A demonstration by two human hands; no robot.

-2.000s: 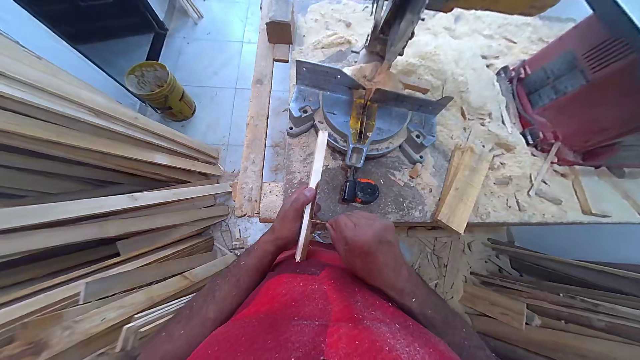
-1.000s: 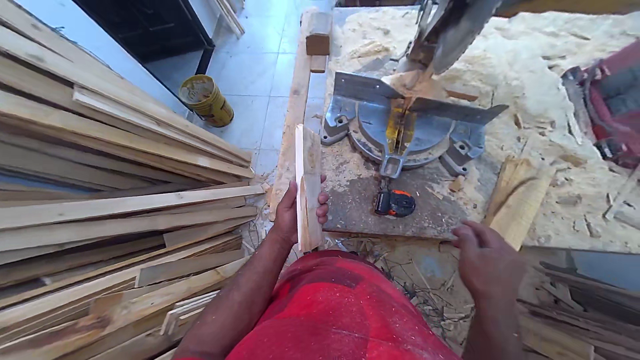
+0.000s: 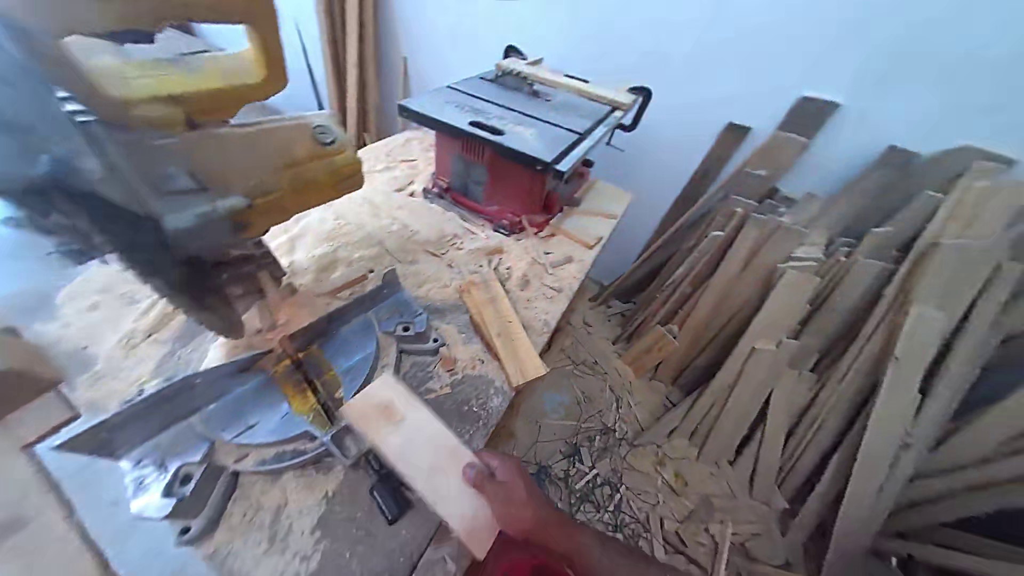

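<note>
My right hand [image 3: 508,492] grips the near part of a short flat wooden board [image 3: 424,460], thumb on its face. The board's far end reaches over the front of the miter saw's base [image 3: 280,400], beside the yellow insert with the blade slot. Above the base, the miter saw's raised head with its yellow handle [image 3: 264,176] fills the upper left, slightly blurred. Under the board, a black knob or handle [image 3: 390,496] shows at the base's front. My left hand is out of view.
Wood pieces [image 3: 504,332] lie on the sawdust-covered bench, right of the saw. Farther back stands a red table saw [image 3: 504,152] with a clamped wooden strip. Many boards [image 3: 800,320] lean against the wall at right. Offcuts and shavings [image 3: 608,448] litter the floor.
The view has swung strongly to the right. My right hand, empty one second ago, now holds a board. My left hand, which held wood then, has left the view.
</note>
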